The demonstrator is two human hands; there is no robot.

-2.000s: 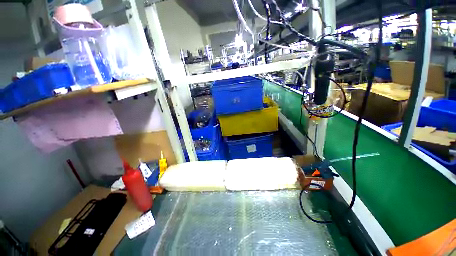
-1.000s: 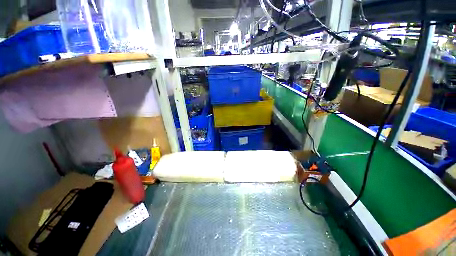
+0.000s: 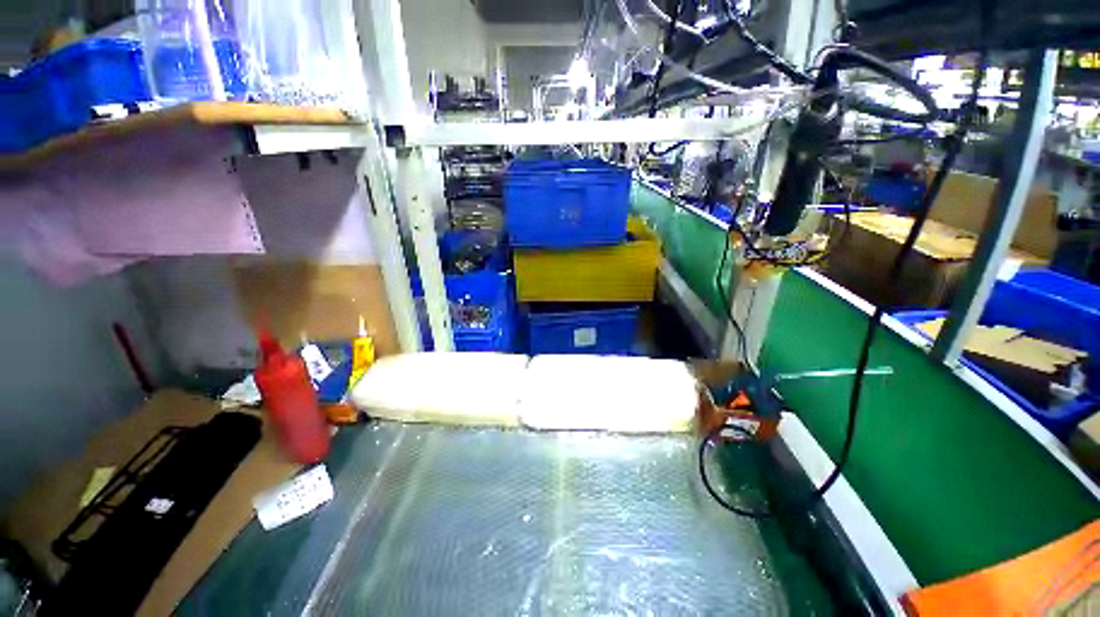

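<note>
Neither of my hands is in the picture. The bubble wrap cover [image 3: 543, 524] lies on the bench nearest in front of me, shiny and dimpled. Two off-white foam-wrapped rolls [image 3: 613, 393] lie end to end along its back edge. A red squeeze bottle [image 3: 291, 404] stands at the left, leaning slightly, with a slim yellow bottle [image 3: 362, 351] behind it. A white printed label card [image 3: 293, 497] lies near the red bottle's base. A black slotted panel [image 3: 163, 506] lies on cardboard at the far left.
An orange-red parts box [image 3: 739, 419] sits at the back right. A black cylindrical tool [image 3: 799, 175] and a black cable [image 3: 854, 410] hang above the right side. A green conveyor [image 3: 899, 428] runs along the right. Blue and yellow bins [image 3: 585, 272] stand behind the bench.
The whole view has shifted since the first frame; the water jug's pink lid has left the top edge. The hanging black tool has swung. The bench things show no move of their own.
</note>
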